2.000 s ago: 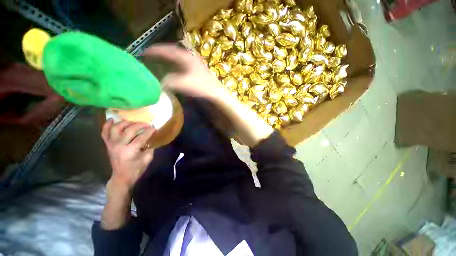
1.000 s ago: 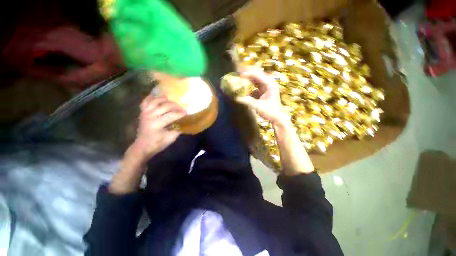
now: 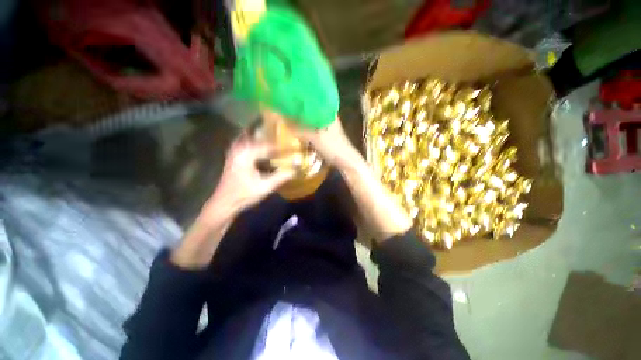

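A plush toy with a fuzzy green hat [image 3: 292,70] is held over my lap, hat end pointing away from me and the tan-brown base [image 3: 303,186] toward me. A yellow piece [image 3: 247,15] shows at the hat's far end. My left hand [image 3: 247,169] grips the toy's left side near the base. My right hand [image 3: 325,140] is at its right side, fingers partly hidden by the toy and blurred. A shiny gold ingot [image 3: 309,164] shows at the base opening between the hands.
An open cardboard carton [image 3: 545,140] full of loose gold ingots [image 3: 450,162] stands to the right. A pale woven sack [image 3: 84,232] lies at the left. Red plastic stools [image 3: 618,140] show at the right and upper left. A brown cardboard piece [image 3: 594,316] is at lower right.
My right hand has moved from beside the carton, with a gold ingot, to the toy's base. The gold now shows at the opening, where a white patch showed before. The view has shifted.
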